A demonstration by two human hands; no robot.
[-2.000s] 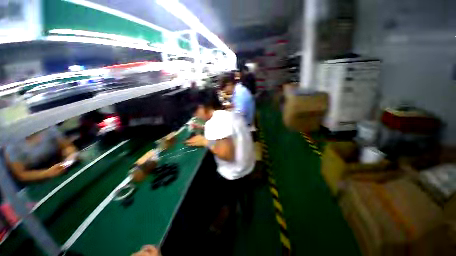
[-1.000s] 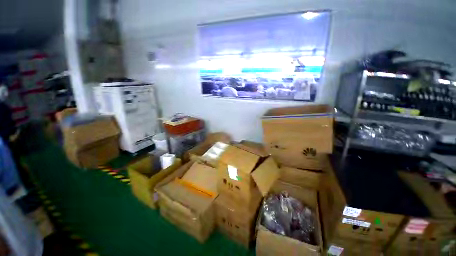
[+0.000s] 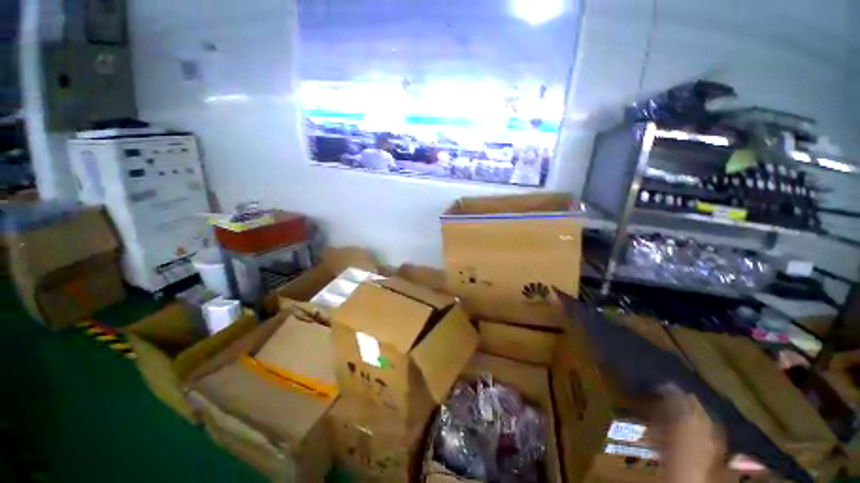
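Observation:
A dark flat sheet or flap (image 3: 651, 363) slants over open cartons at the lower right. One blurred bare hand, which looks like my right hand (image 3: 693, 441), is at the bottom edge, overlapping the sheet's near side. Its fingers are too blurred to tell whether they grip the sheet. My left hand is not in view. Below the sheet is a brown carton with white labels (image 3: 627, 436). Just left, an open carton holds crinkled clear plastic bags (image 3: 490, 429).
More open cartons (image 3: 387, 340) stand left and behind, one large with a printed logo (image 3: 514, 255). A metal rack (image 3: 627, 212) with bagged and dark parts is at right. A white cabinet (image 3: 146, 208) and red-topped stand (image 3: 259, 234) are at left.
The view has swung right from the bench to cartons and rack, and people have left the picture. A hand has come in at the lower right. The dark sheet now looks raised and tilted.

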